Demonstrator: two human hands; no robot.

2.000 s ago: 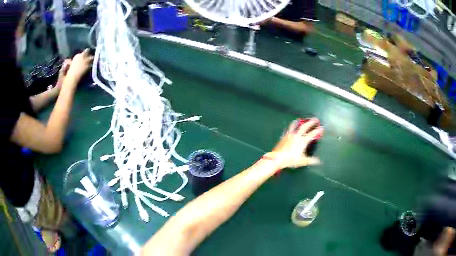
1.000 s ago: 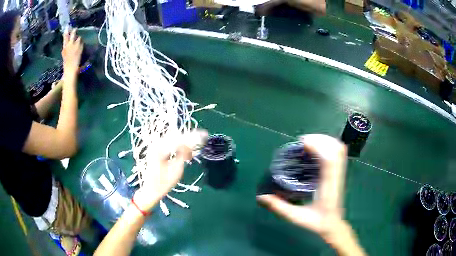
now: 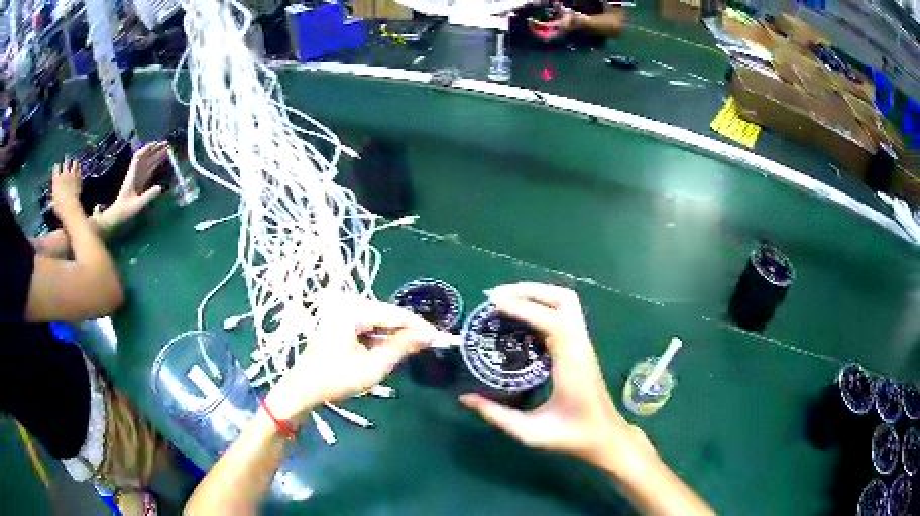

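My right hand (image 3: pixel 565 388) holds a black cylindrical LED unit (image 3: pixel 506 348) with its round patterned, unlit top facing up. My left hand (image 3: pixel 348 358) pinches a white USB cable plug (image 3: pixel 444 341) between thumb and finger, its tip against the left side of that unit. I cannot tell if it is inserted. A second LED unit (image 3: pixel 429 302) stands just behind my left fingertips, partly hidden. The white USB cables (image 3: pixel 303 222) hang in a thick bundle behind and left of my left hand.
A small bottle with a white stem (image 3: pixel 649 386) stands right of my right hand. One unit (image 3: pixel 762 287) stands farther right; grouped units (image 3: pixel 886 448) are at the right edge. A clear plastic tub (image 3: pixel 207 388) is at left. A co-worker's hands (image 3: pixel 126 191) are at far left.
My right hand has moved left with the held unit, up to my left hand. The plug now touches the unit's side. The view has shifted, showing the small bottle again.
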